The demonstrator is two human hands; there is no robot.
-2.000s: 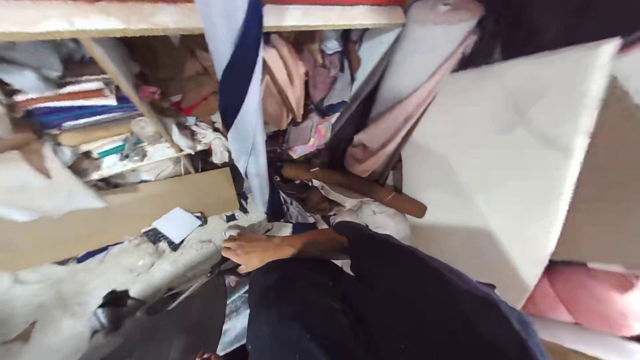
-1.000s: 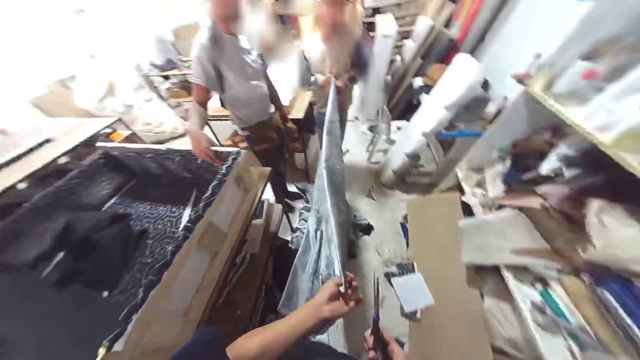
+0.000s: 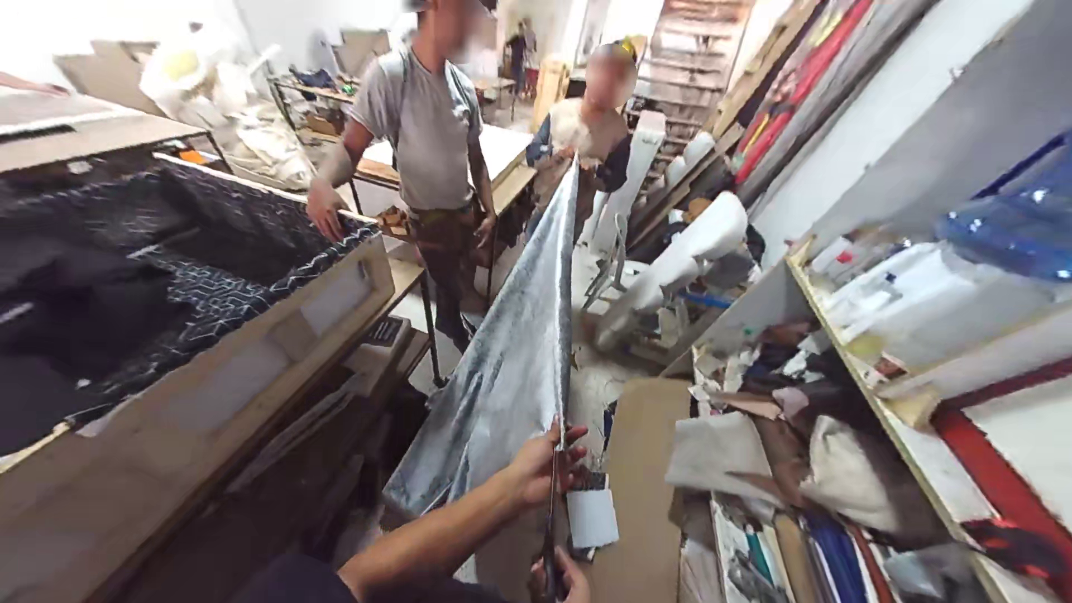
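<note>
A long piece of grey-blue fabric (image 3: pixel 511 360) is stretched away from me, its far tip held up by a person standing opposite. My left hand (image 3: pixel 544 465) grips the near end of its folded edge. Low in the view, my right hand (image 3: pixel 559 578) holds a pair of dark scissors (image 3: pixel 550 523), whose blades point up along that edge and meet the fabric beside my left hand. How far apart the blades are is not plain.
A wooden frame lined with dark patterned cloth (image 3: pixel 276 335) stands at left, a co-worker's hand (image 3: pixel 327 209) on its corner. Shelves (image 3: pixel 871 402) with cloth scraps are at right. A brown board (image 3: pixel 645 486) and a white card (image 3: pixel 593 517) lie low beside me.
The view has swung from the cloth shelves toward the people. Since one second ago, the scissors have come up to the fabric edge at my left hand, and the fabric is spread wider.
</note>
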